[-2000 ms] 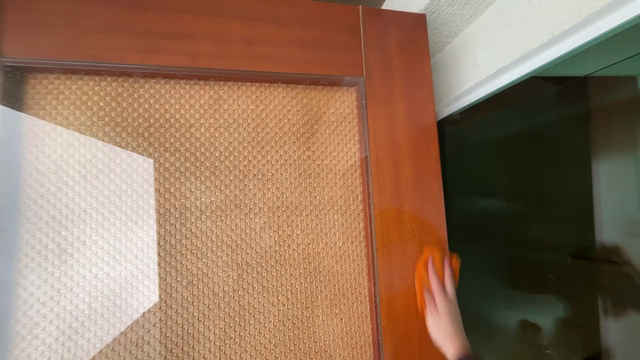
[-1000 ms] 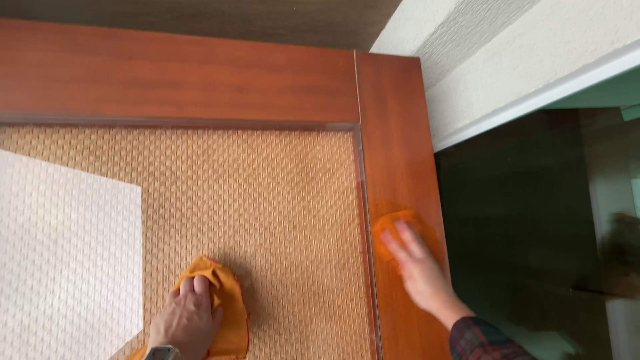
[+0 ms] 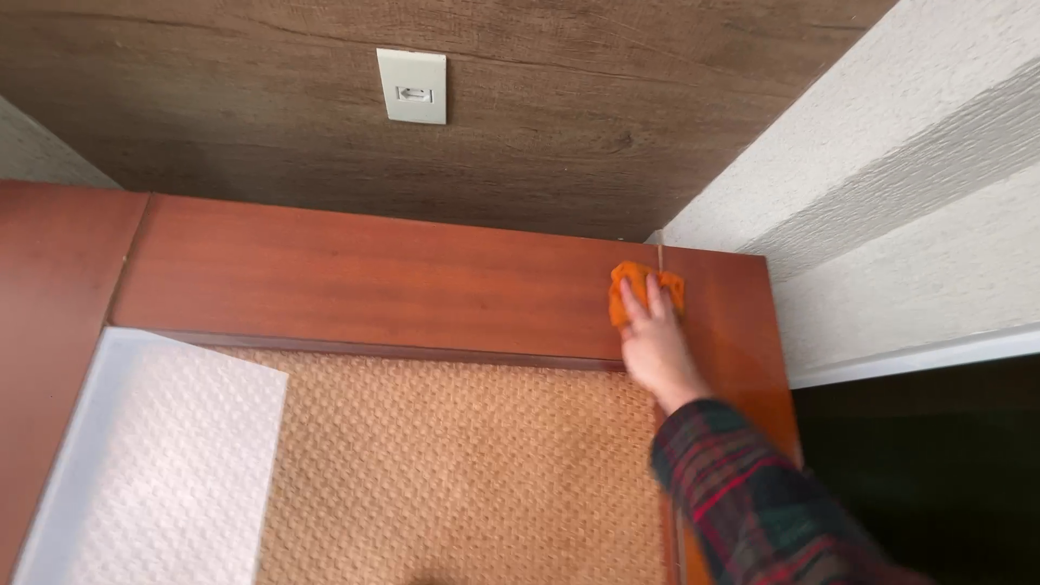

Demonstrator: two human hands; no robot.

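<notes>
My right hand (image 3: 656, 345), in a dark plaid sleeve, presses an orange cloth (image 3: 634, 292) flat on the reddish wooden frame (image 3: 390, 280) of a table-like piece. The cloth lies near the far right corner, by the joint between two frame boards. Inside the frame is a woven panel (image 3: 463, 455) that looks covered by glass, with a bright reflection over its left part. My left hand is out of view.
Behind the frame rises a wood-grain panel (image 3: 528, 146) with a white wall plate (image 3: 414, 87). A textured white wall (image 3: 877, 236) stands at the right, above a dark glossy surface (image 3: 918, 463) beside the frame.
My right hand with its orange cloth has moved from the right board up to the far corner. My left hand, on another cloth over the panel a second ago, has left the view, which has shifted.
</notes>
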